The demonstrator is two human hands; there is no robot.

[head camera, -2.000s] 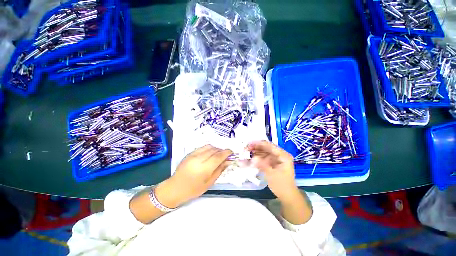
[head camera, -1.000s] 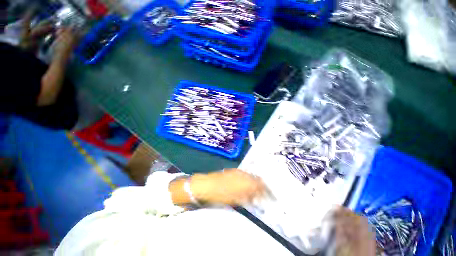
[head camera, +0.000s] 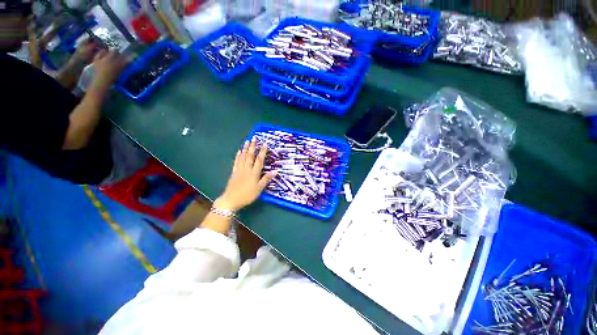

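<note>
My left hand [head camera: 248, 175] lies at the left side of the left blue tray [head camera: 298, 208], fingers apart over its rim and the edge of the pile. The tray is full of joined silver and dark red pieces [head camera: 304, 169]. My right hand is not in view. The white tray [head camera: 366, 258] holds silver tubes and small dark parts [head camera: 419, 226], with faint white parts near its front. A clear plastic bag of silver tubes [head camera: 452, 141] covers its far end.
The right blue tray [head camera: 546, 229] holds thin rods [head camera: 527, 298]. A smartphone [head camera: 371, 126] with a pale cord lies behind the trays. Stacked blue trays [head camera: 314, 98] stand at the back. A person in dark clothing [head camera: 46, 124] works at left, near a red stool [head camera: 154, 190].
The view has swung left. My left hand has moved from the white tray to the left blue tray. My right hand has left the picture.
</note>
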